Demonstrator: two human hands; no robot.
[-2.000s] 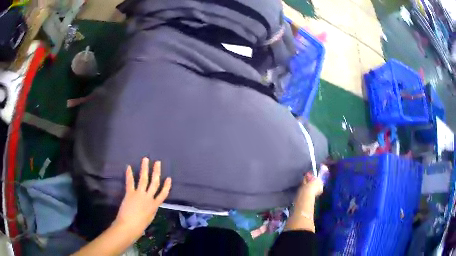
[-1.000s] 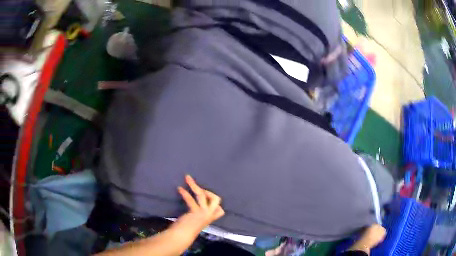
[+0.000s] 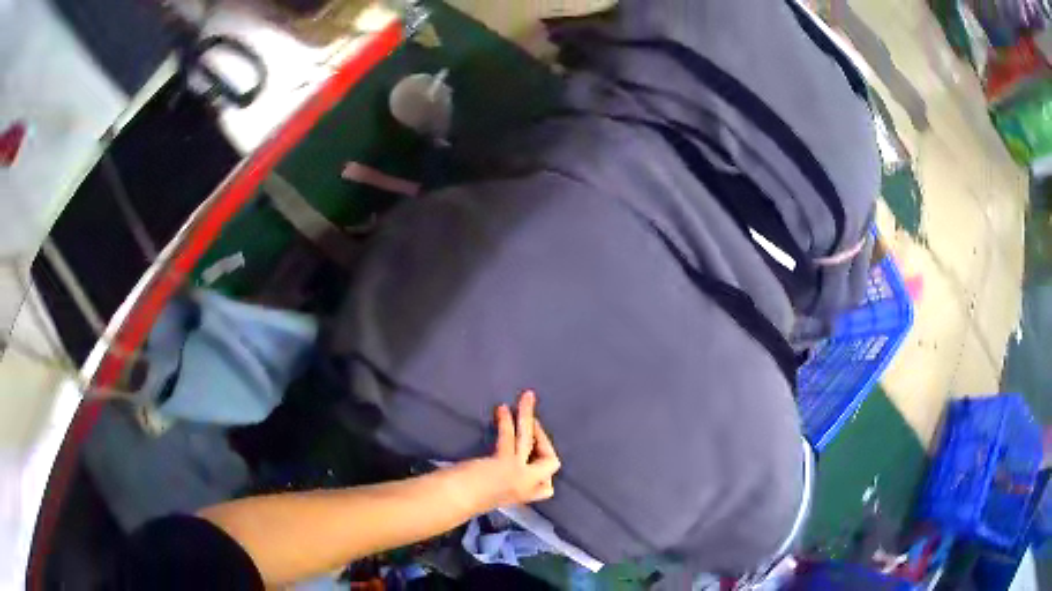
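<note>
A large heap of grey garment pieces (image 3: 600, 346) with black bands lies in front of me, draped over a white board whose edge (image 3: 805, 496) shows at the right and bottom. My left hand (image 3: 528, 459) rests at the lower edge of the grey cloth, two fingers extended and the others curled; nothing is seen held in it. My right hand is not in view. A small white piece (image 3: 773, 248) lies between the upper grey layers.
The red-edged machine table (image 3: 248, 185) curves along the left, with black-handled scissors (image 3: 225, 69) near its top. Light-blue cloth (image 3: 237, 358) hangs beside it. Blue crates (image 3: 854, 358) (image 3: 981, 462) stand at the right. A round pale cup-like thing (image 3: 422, 106) is on the green floor.
The view has swung left, showing more of the table. My right hand, earlier at the pile's lower right corner, has left the picture. My left hand's spread fingers have partly curled.
</note>
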